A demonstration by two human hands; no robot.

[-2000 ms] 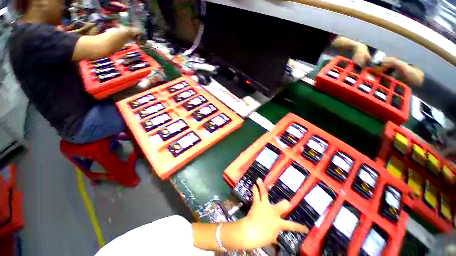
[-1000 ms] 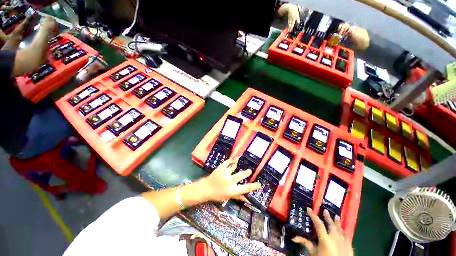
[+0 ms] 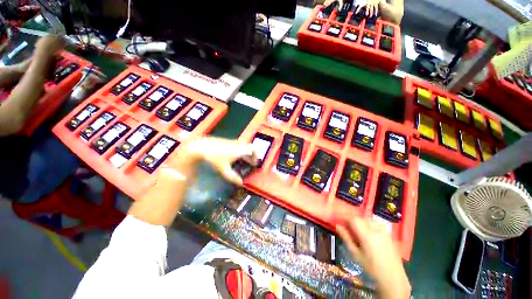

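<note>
The red-orange tray [image 3: 326,143] in front of me holds black flip phones in two rows. In its front row, one flip phone [image 3: 262,147] at the left end is open with a lit screen. The other front-row phones, such as this closed phone [image 3: 353,181], are shut with gold emblems up. My left hand [image 3: 213,156] has its fingers closed around the dark lower part of the open phone, at the tray's left edge; its fingertips are blurred. My right hand [image 3: 370,248], blurred and holding nothing visible, is over the tray's front right edge, fingers apart.
Small battery-like pieces [image 3: 305,238] lie along the bench edge. Another phone tray [image 3: 131,125] is at left, a yellow-faced phone tray [image 3: 455,122] at right. A fan [image 3: 496,208] and smartphone [image 3: 468,261] are at right. A black monitor [image 3: 192,29] stands behind. Other people's hands show at far trays.
The front-row phones were open with lit screens; all but the leftmost are now closed. My left hand has moved left and up to that phone. My right hand has moved slightly up and left.
</note>
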